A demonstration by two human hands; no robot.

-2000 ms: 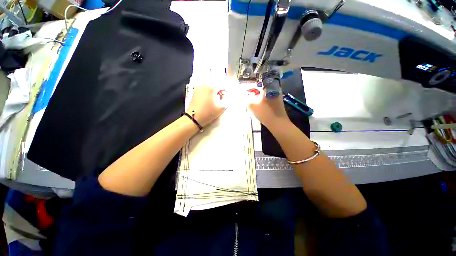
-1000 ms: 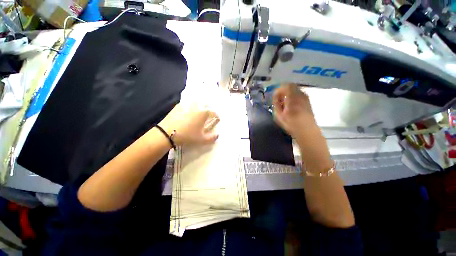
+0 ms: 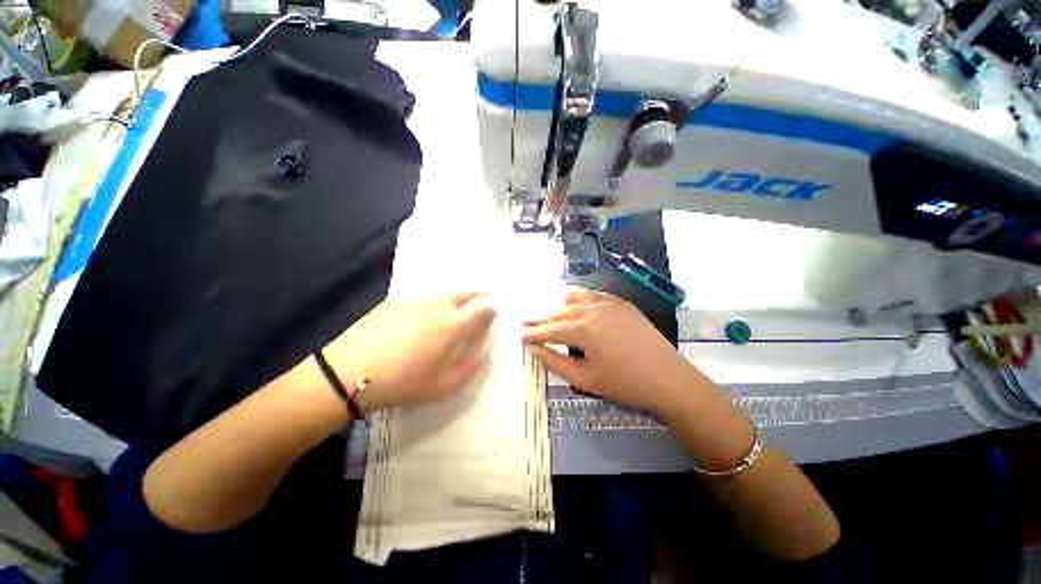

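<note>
The cream marked piece (image 3: 457, 468) runs from below the needle towards me, with dark lines along both long edges; its lower end hangs over the table edge. My left hand (image 3: 428, 348) lies on its left half with bent fingers; whether it grips cannot be told. My right hand (image 3: 599, 342) has thumb and fingers at its right edge, pinching it. The presser foot and needle (image 3: 530, 215) are above and beyond both hands; bright glare hides the cloth there.
A large black panel (image 3: 263, 228) with a small round dark item (image 3: 290, 164) lies left. A narrow black panel (image 3: 651, 245) lies right, partly under dark green snips (image 3: 645, 274). A green disc (image 3: 739, 332) is on the bed, under the white JACK machine head (image 3: 753, 160).
My right hand has come down from beside the machine head to the cream piece, and the snips show again. The cream piece and my left hand sit slightly lower left in view.
</note>
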